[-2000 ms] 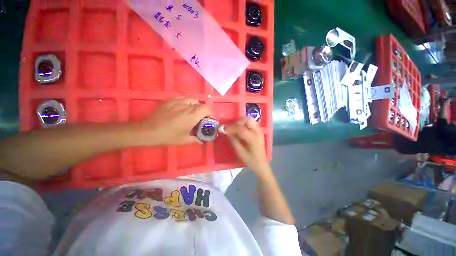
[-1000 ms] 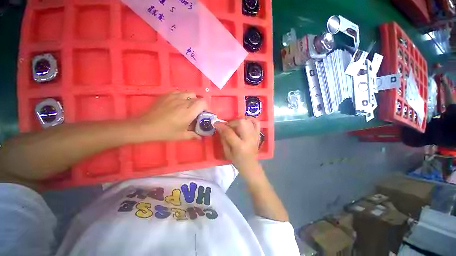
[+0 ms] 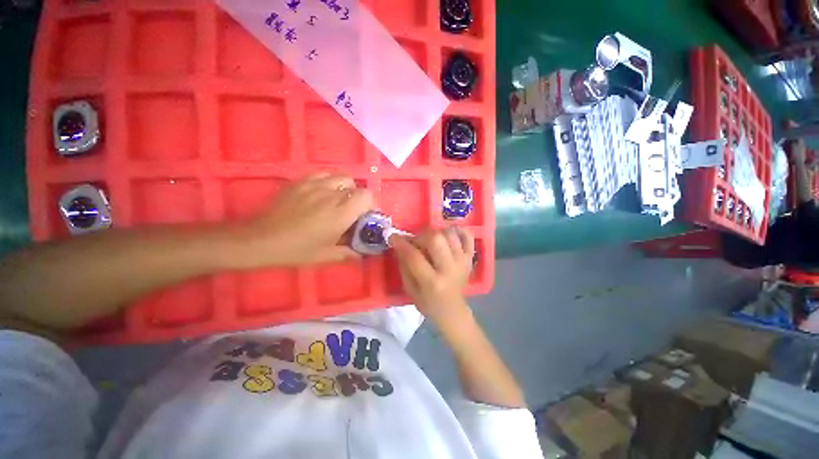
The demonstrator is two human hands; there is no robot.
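My left hand [image 3: 314, 224] holds a silver-rimmed watch head [image 3: 371, 233] with a dark face over the lower middle of the red parts tray [image 3: 175, 202]. My right hand [image 3: 435, 264] pinches a small white piece [image 3: 393, 234] against the right edge of that watch head. Two silver-rimmed watch heads [image 3: 75, 128] sit in the tray's left column. Several black watch heads [image 3: 459, 137] sit in its right column; the lowest is partly hidden by my right hand. A handwritten tray slip [image 3: 350, 85] lies slantwise across the upper tray.
Right of the tray, on the green bench, are slotted white strips [image 3: 597, 152], printed white cards [image 3: 660, 166], a small carton [image 3: 541, 100] and crumpled clear plastic [image 3: 533, 186]. A second red tray [image 3: 705, 125] stands farther right. Brown cartons [image 3: 678, 403] are on the floor. A person's dark sleeve shows at the far right.
The white piece was slightly clear of the watch head two seconds ago and is now at its edge. My right hand has moved slightly left and down. My left hand keeps its hold.
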